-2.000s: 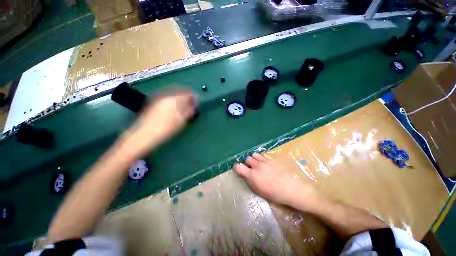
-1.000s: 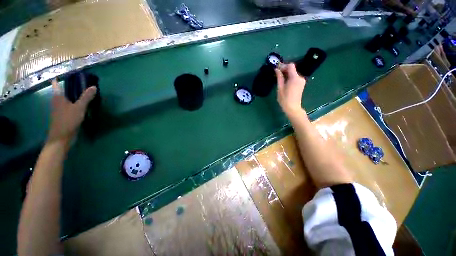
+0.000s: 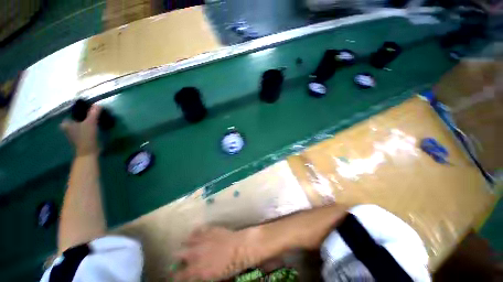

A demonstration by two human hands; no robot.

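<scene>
My left hand is at the far left of the green belt, closed around a black cylindrical housing. Another black housing is just right of it. More black housings stand along the belt, one at left centre and one at centre. White-faced discs with black rims lie nearer me, one at left and one at centre. My right hand is low over the near bench, blurred, fingers spread, with no held thing visible. Green battery cells show at the bottom edge beside its wrist.
The green belt crosses the view. Farther right are more housings and discs. Film-covered cardboard covers the near bench, with a blue bundle on it. A brown carton is at the right edge.
My right hand has left the disc and housings on the belt and come down to the near bench. My left hand stays at the far left on a housing. Green cells have come into view.
</scene>
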